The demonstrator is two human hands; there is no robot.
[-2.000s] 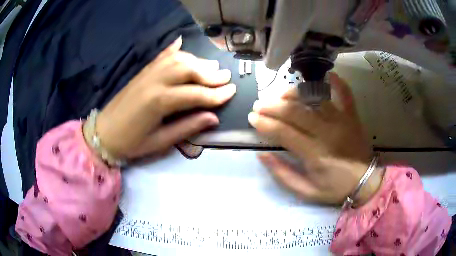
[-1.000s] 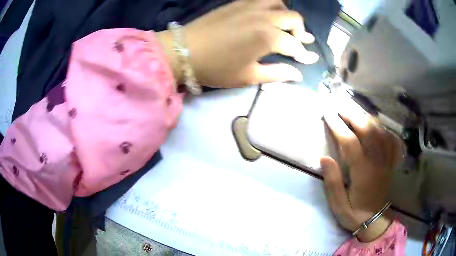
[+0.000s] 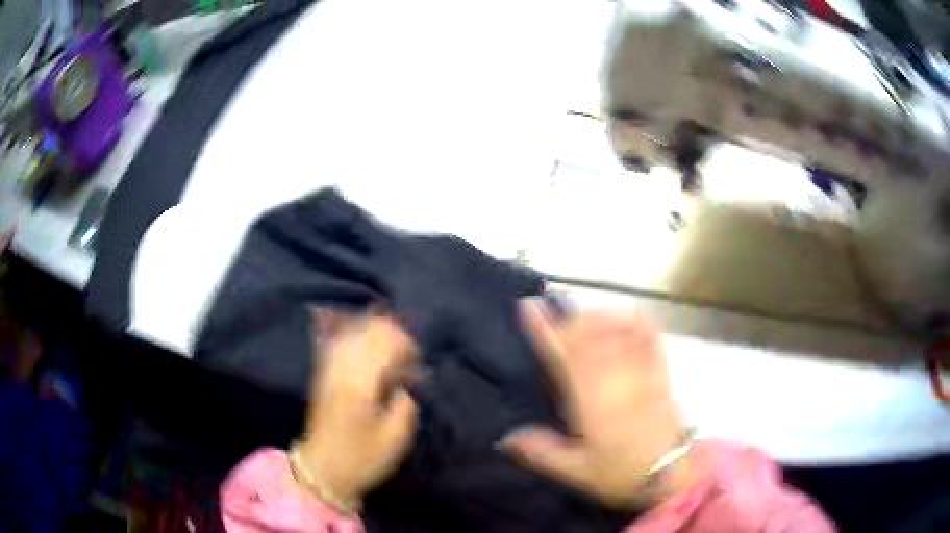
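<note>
Dark cloth (image 3: 448,302) lies bunched at the table's front edge, left of the sewing machine (image 3: 760,115), and hangs down toward me. My left hand (image 3: 359,401) is on the cloth with its fingers curled into it; it is blurred. My right hand (image 3: 604,401) is at the cloth's right side, blurred, with thumb and fingers spread around a part of it; whether it grips is hard to tell. The needle area (image 3: 682,193) has no dark cloth under it.
A white table (image 3: 458,115) curves around the machine. Another dark cloth strip (image 3: 156,198) lies along its left side. A purple machine part (image 3: 89,104) stands at the far left. An orange-red loop (image 3: 939,375) shows at the right edge.
The view has swung and pulled back. The dark cloth has moved from beside the needle toward the front edge and is bunched. Both hands have left the needle area and moved toward me.
</note>
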